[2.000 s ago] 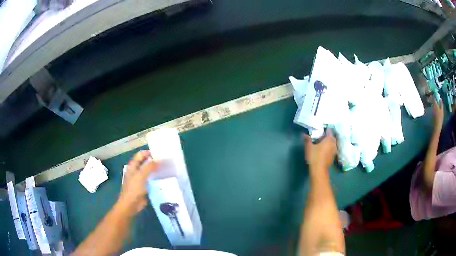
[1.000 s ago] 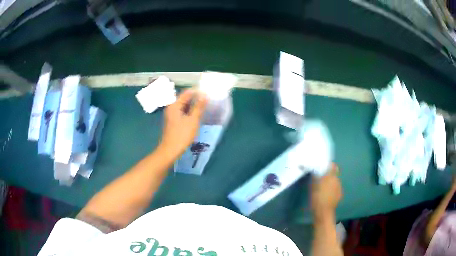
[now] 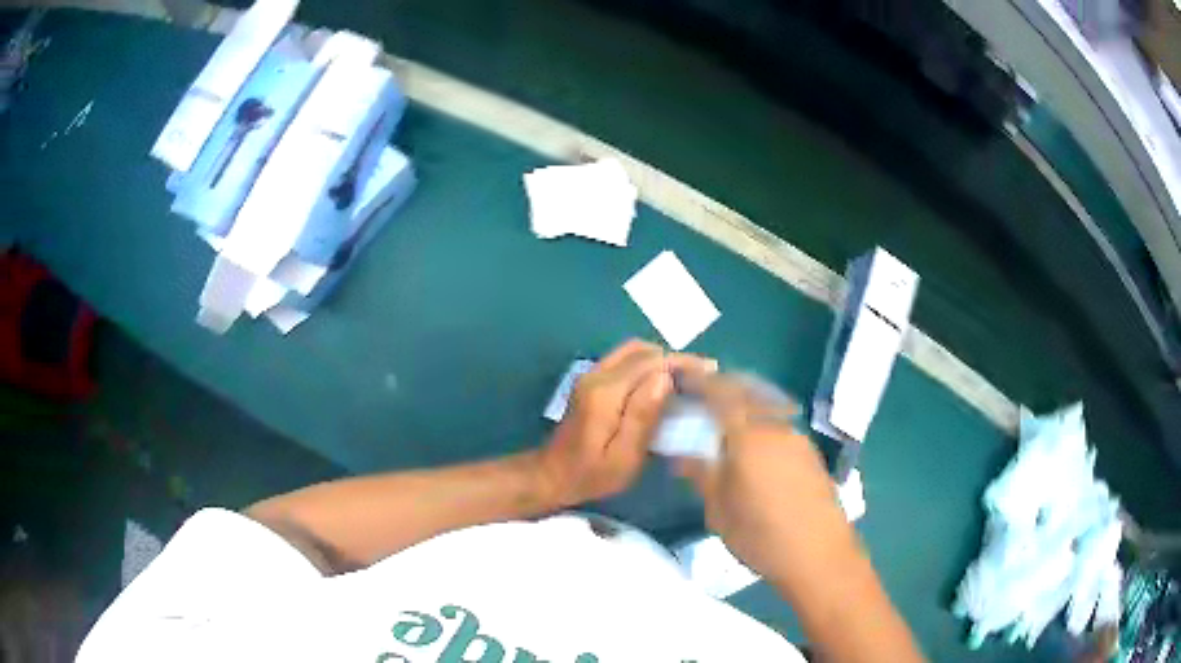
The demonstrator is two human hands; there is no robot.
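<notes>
My left hand (image 3: 609, 421) and my right hand (image 3: 764, 453) meet in front of me around a pale blue and white unit carton (image 3: 686, 433). The fingers hide most of it, and my right hand is blurred. One blue end of a carton sticks out left of my left hand. A single white leaflet (image 3: 671, 301) lies flat just beyond the hands. A fanned leaflet pile (image 3: 580, 203) lies near the metal strip. Another white carton piece (image 3: 719, 566) shows partly under my right forearm.
Stacked cartons (image 3: 292, 168), some flaps open, lie at upper left. A closed-looking carton (image 3: 870, 343) rests against the pale metal strip (image 3: 725, 227) on the right. Bagged products (image 3: 1046, 531) are heaped at lower right. A dark green belt runs beyond the strip; a red stool is at left.
The view has turned. My right hand has come from the right to meet my left hand at the carton. A single leaflet now lies apart from the pile.
</notes>
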